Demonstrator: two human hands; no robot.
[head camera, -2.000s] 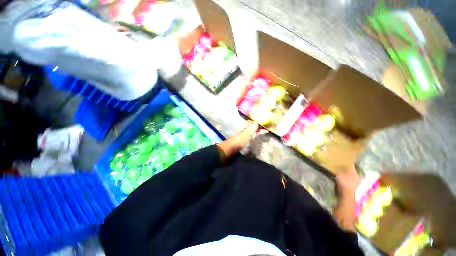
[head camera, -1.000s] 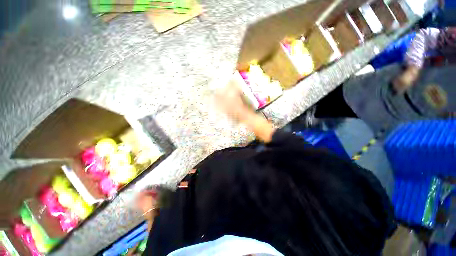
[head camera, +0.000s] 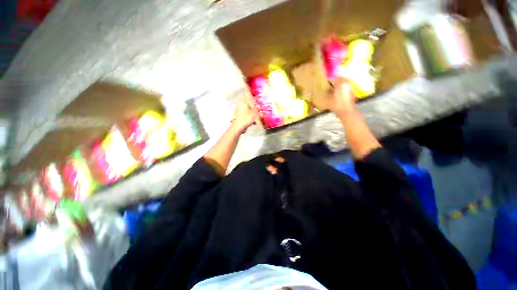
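Note:
An open brown display box (head camera: 258, 42) stands on the speckled worktop with pink bagged pieces (head camera: 265, 102) and yellow bagged pieces (head camera: 288, 96) inside. My left hand (head camera: 245, 117) is at its left front corner, with the fingers against the side wall. My right hand (head camera: 342, 97) is at the front edge of the neighbouring opening, just below its pink pieces (head camera: 334, 54) and beside its yellow pieces (head camera: 361, 68). Blur hides what its fingers touch.
A row of open boxes (head camera: 102, 105) with pink and yellow pieces runs left along the worktop (head camera: 124, 48). Another box (head camera: 448, 45) stands at right. A person in white (head camera: 96, 249) is at lower left. Blue crates (head camera: 422, 190) and yellow-black floor tape (head camera: 466, 209) lie beyond the worktop edge.
The view has swung right along the worktop. My left hand has moved from the front edge to the box's left side, and my right hand from bare worktop to the boxes.

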